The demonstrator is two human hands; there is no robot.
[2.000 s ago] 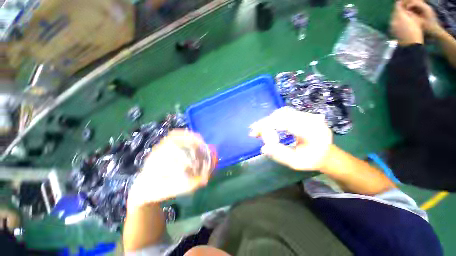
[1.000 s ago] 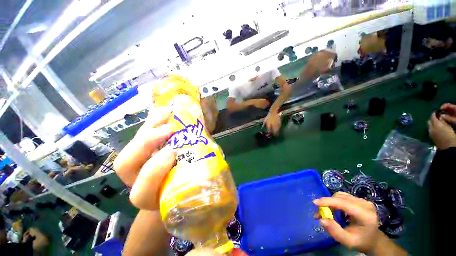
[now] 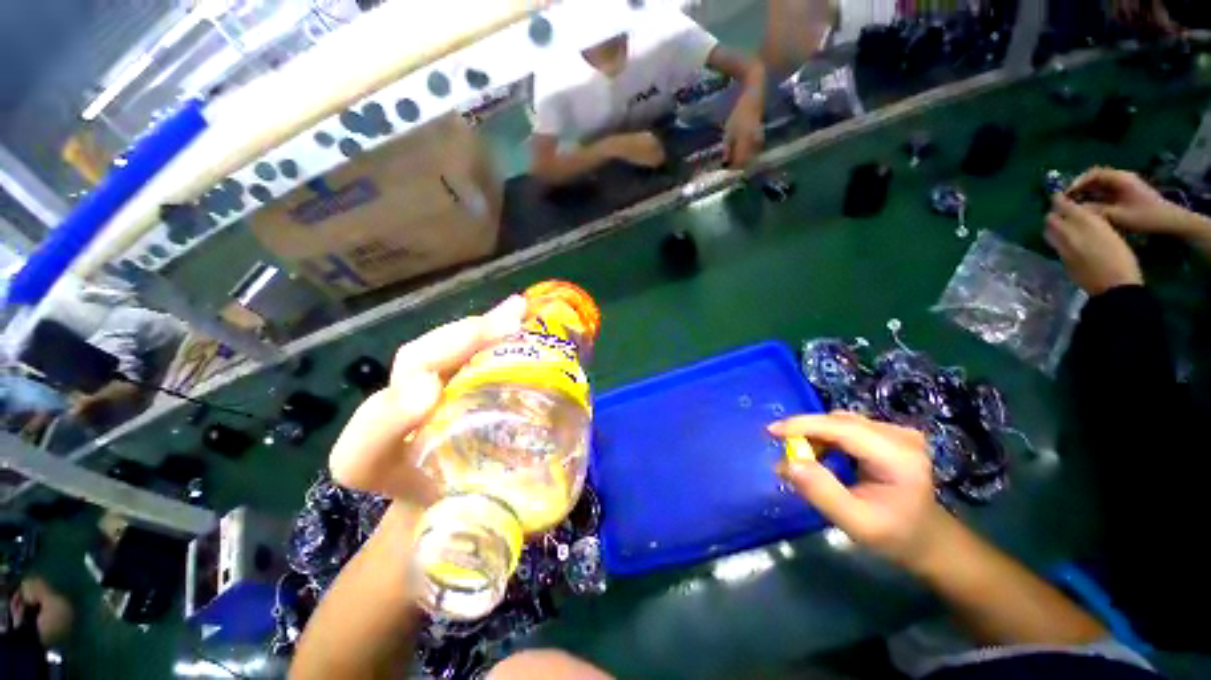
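My left hand is closed around a clear drink bottle with a yellow label. The bottle is tilted, its open mouth toward me and its orange base pointing away. My right hand pinches a small yellow bottle cap between thumb and fingertips. It is above the right part of the blue parts tray, where several tiny rings lie. Piles of round wired units lie right of the tray and left of it, the left pile partly hidden by my left arm and the bottle.
A clear bag of small parts lies to the right, near a neighbour's hands and dark sleeve. Black blocks stand along the green line. A person in white sits opposite, beside a large carton.
The bottle has come down from near my face, and its mouth now shows. The view has tilted down, showing more of the bench. The right hand still holds the cap.
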